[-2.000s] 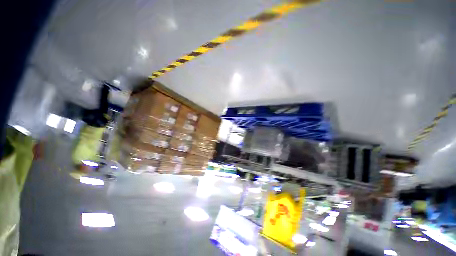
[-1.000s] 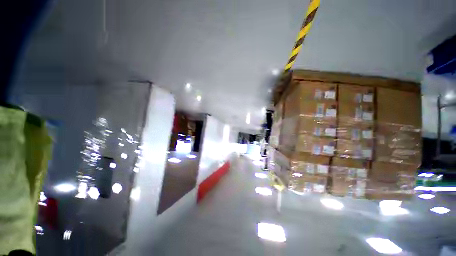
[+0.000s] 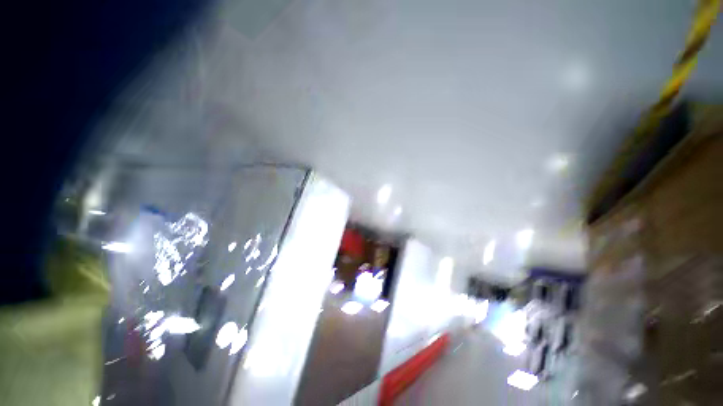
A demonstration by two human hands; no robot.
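Observation:
Neither of my hands is in the picture. The nearest thing is a large blurred dark shape that covers the upper left corner; I cannot tell what it is. Below it, pale yellow-green cloth shows at the left edge. A stack of brown cardboard cartons stands close at the right, blurred and cut off by the edge. The view is upside down and tilted.
A shiny grey panel and white wall sections stand at the left, with a brown opening between them. A red strip runs along the wall. Yellow-black tape marks the grey floor. Dark racks show far off.
The cartons have moved to the right edge and look larger and nearer. The white wall and opening have shifted right and down. The dark shape at the upper left covers more of the picture.

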